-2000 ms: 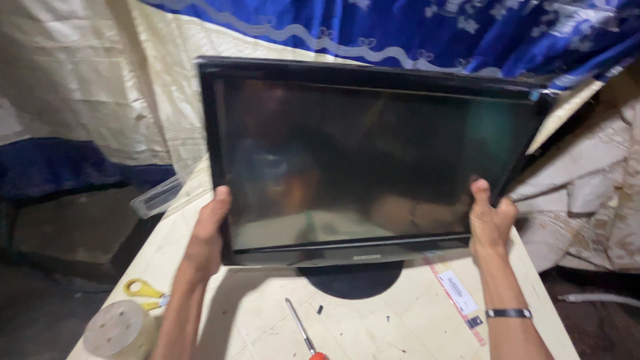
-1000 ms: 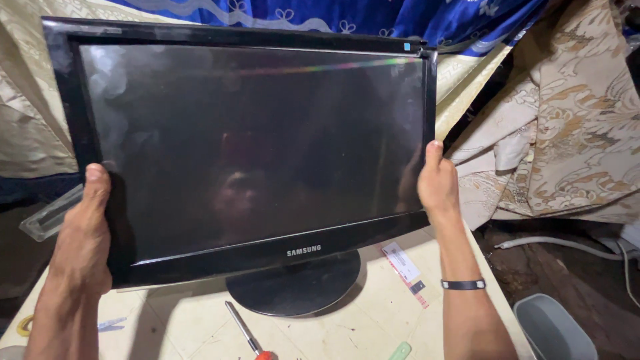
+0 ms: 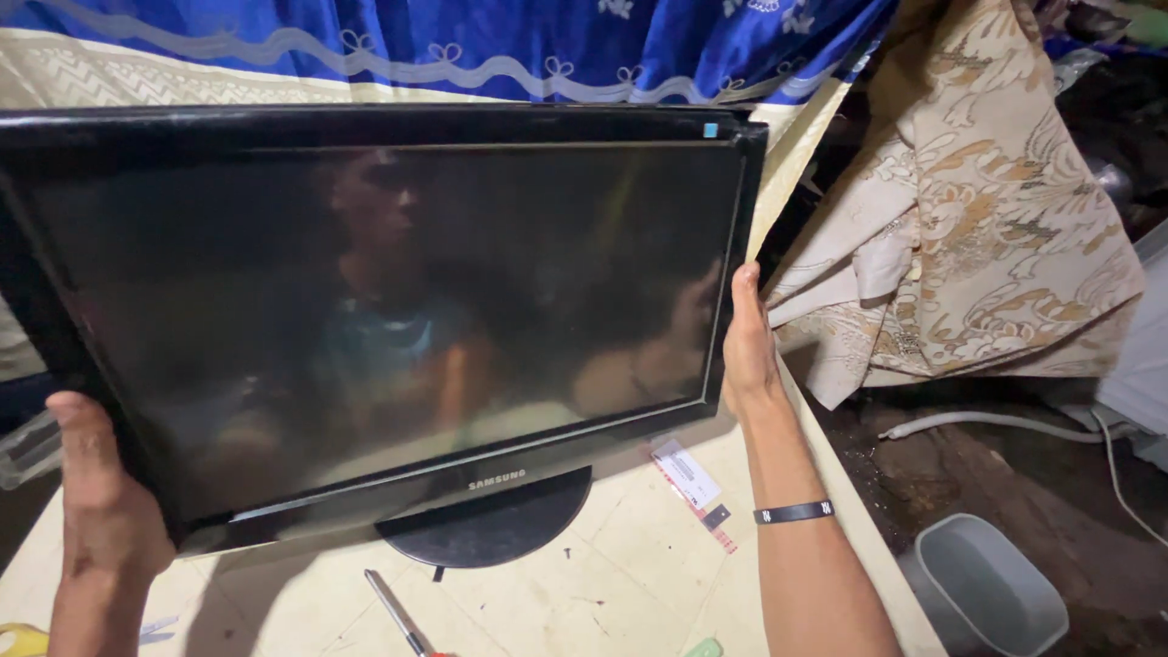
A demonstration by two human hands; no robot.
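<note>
A black Samsung monitor [image 3: 401, 310] faces me, tilted, its dark screen reflecting a person. My left hand [image 3: 105, 497] grips its lower left side edge, thumb on the front frame. On the opposite side my right hand [image 3: 753, 342] holds the right edge, with a dark band around the wrist. Below the screen, the round black stand base [image 3: 497, 525] is over the cream tabletop. A screwdriver [image 3: 397, 611] lies in front of the base, its handle mostly cut off. Most fingers of both hands are hidden behind the monitor.
On the table [image 3: 630, 584] lie a labelled strip [image 3: 684, 474], small screws or bits, a green object [image 3: 705, 648] and, at lower left, a yellow-handled tool [image 3: 23, 639]. A grey bin [image 3: 990, 584] stands on the floor at right, near a pale hose [image 3: 995, 418]. Curtains hang behind.
Both hands have kept hold of the monitor while its tilt changed. It now spans more of the view and reaches past the left edge. The view has shifted.
</note>
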